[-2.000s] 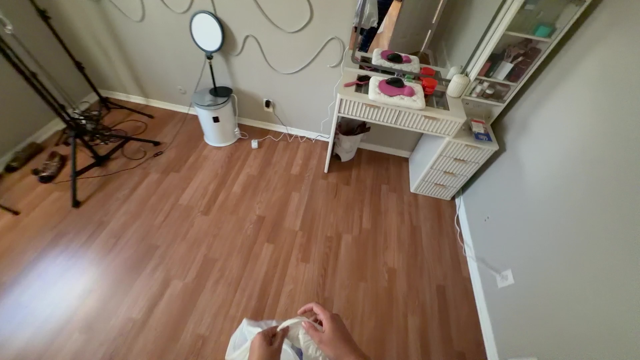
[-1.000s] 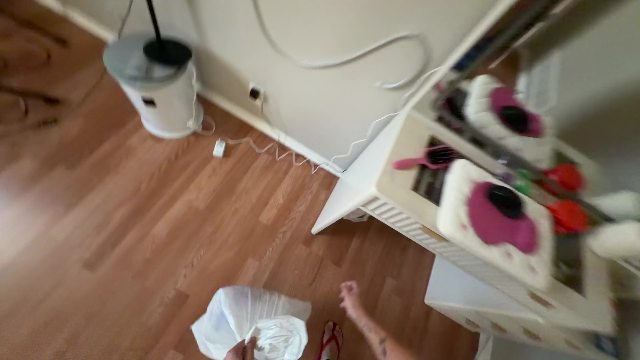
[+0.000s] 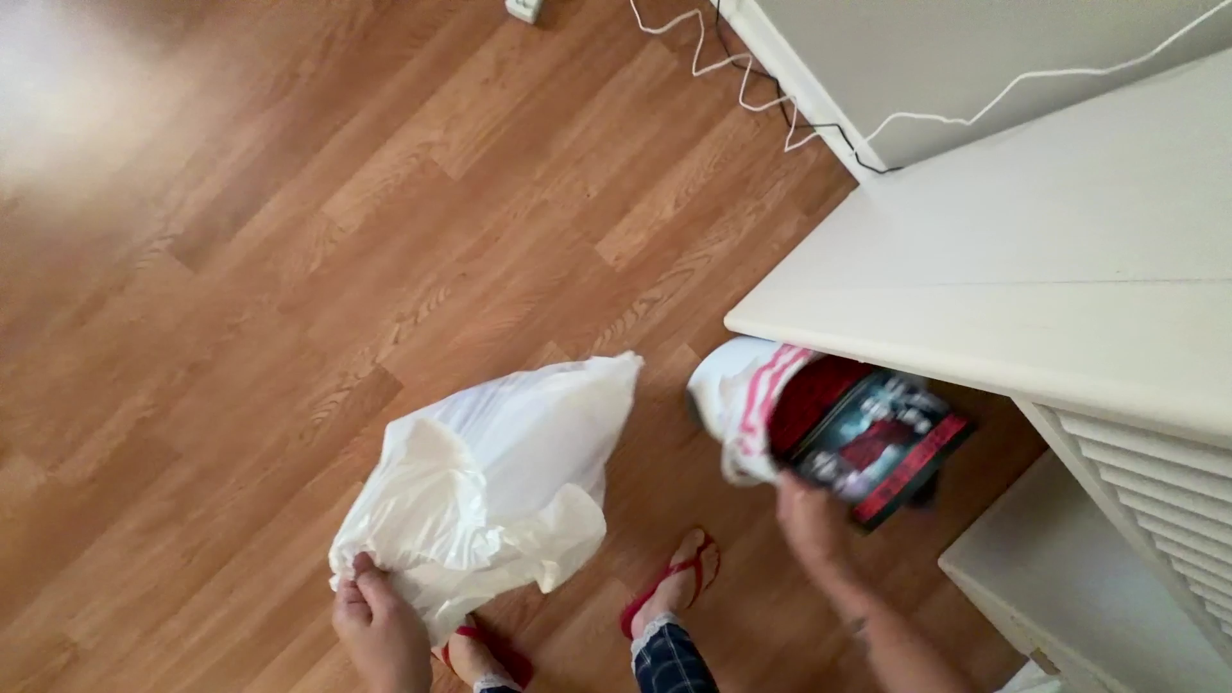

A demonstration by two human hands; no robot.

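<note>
A white plastic bag hangs from my left hand, whose fingers pinch its rim at the lower left. At the right, my right hand grips the rim of a white waste bin lined with a white bag that has pink stripes. The bin is tilted beside the vanity's side panel. From its mouth sticks a dark box with red edges and printed pictures, blurred; dark red material lies behind it. The bin's far side is hidden under the vanity.
The white vanity fills the right side, with a ribbed drawer front and a lower cabinet. White and black cords run along the baseboard. My feet in red flip-flops stand on the wood floor.
The view has moved down and closer to the vanity. My right hand, empty a second ago, now holds the bin's rim. My left hand still holds the white bag.
</note>
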